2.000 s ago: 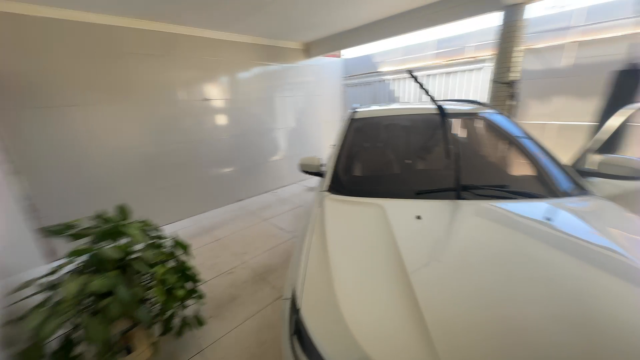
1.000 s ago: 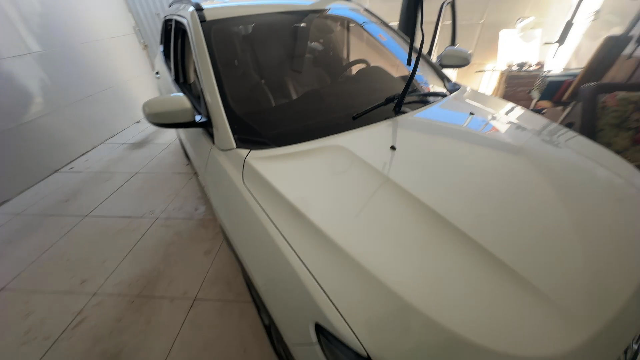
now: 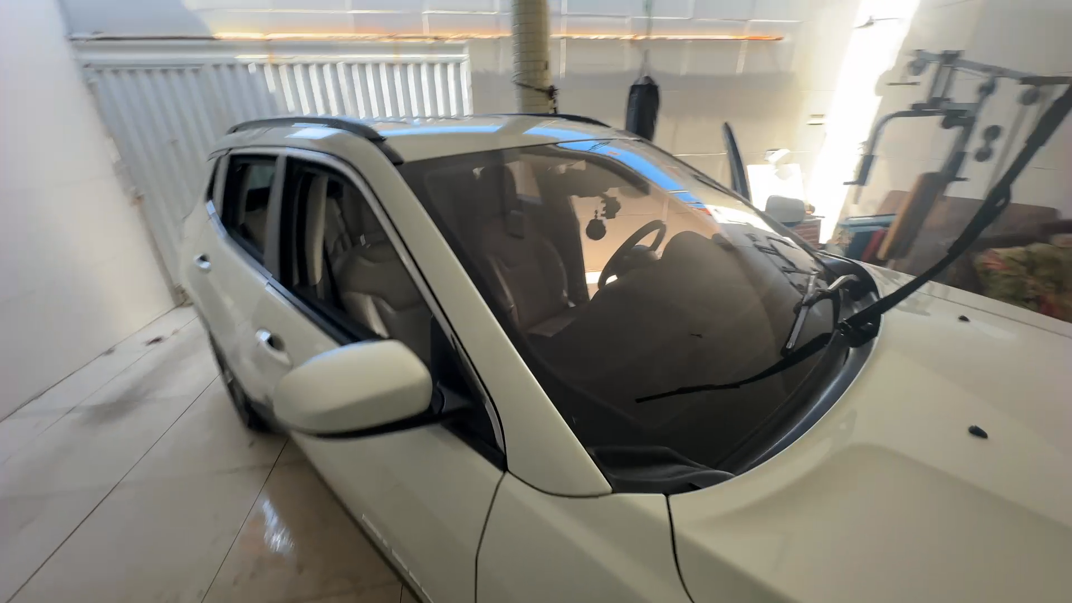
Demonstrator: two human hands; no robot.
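Note:
Neither my left hand nor my right hand shows in the head view. A white car fills most of it, with its hood (image 3: 846, 519) at the lower right and its windshield (image 3: 636, 335) in the middle. One wiper arm (image 3: 946, 251) stands raised off the glass, while another wiper (image 3: 720, 385) lies low across it. A dark cloth (image 3: 653, 469) rests at the near lower corner of the windshield. The near side mirror (image 3: 356, 387) sticks out beside the front door, whose window is down.
A white wall (image 3: 75, 209) and tiled floor (image 3: 126, 469) run along the car's near side. Behind it are a ribbed metal gate (image 3: 184, 134), a pillar (image 3: 531, 59) and a hanging punching bag (image 3: 643, 107). Gym equipment (image 3: 946, 126) stands at the right.
The view has come closer to the car's near front side and turned, so the side mirror, side windows and windshield now show larger. No hand appears in any frame.

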